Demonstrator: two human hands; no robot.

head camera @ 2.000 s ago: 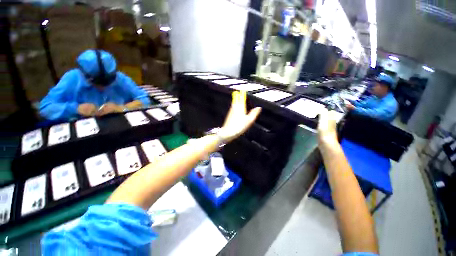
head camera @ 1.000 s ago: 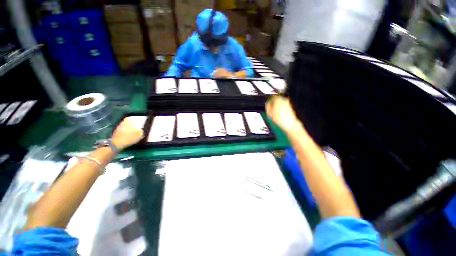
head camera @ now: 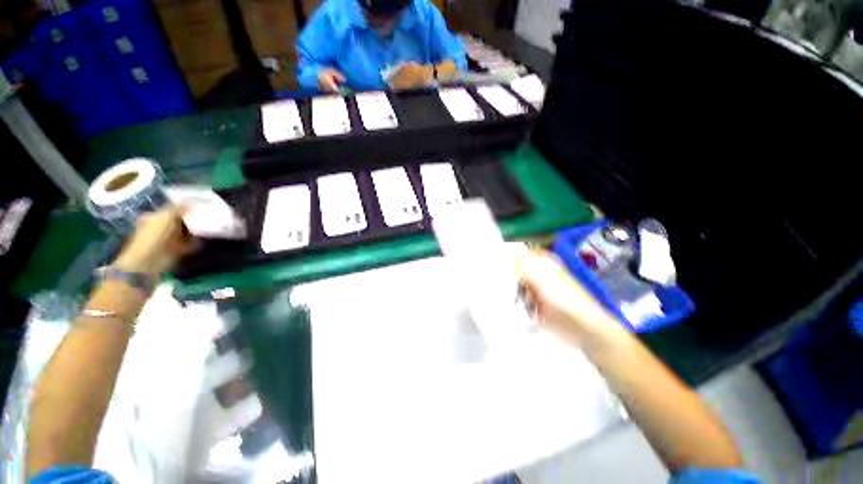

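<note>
My left hand [head camera: 156, 244] holds a pale smartphone [head camera: 206, 212] above the left end of the near phone tray [head camera: 248, 210]. My right hand [head camera: 549, 288] holds another pale smartphone [head camera: 470, 236], tilted and blurred, over the back right part of the white pad [head camera: 378, 378]. Several phones lie in a row in the near tray, whose right end slot shows bare black. My fingertips are blurred.
A blue bin [head camera: 674, 307] with a clear container stands right of the pad, beside a tall black tray stack [head camera: 700, 161]. A label roll [head camera: 126, 185] stands back left. Film sheets [head camera: 180, 378] lie at left. A person [head camera: 378, 47] sits opposite, behind another phone tray [head camera: 397, 137].
Both hands were at the ends of the near tray. My left hand has lifted a phone from the left end, and my right hand has brought one back over the pad.
</note>
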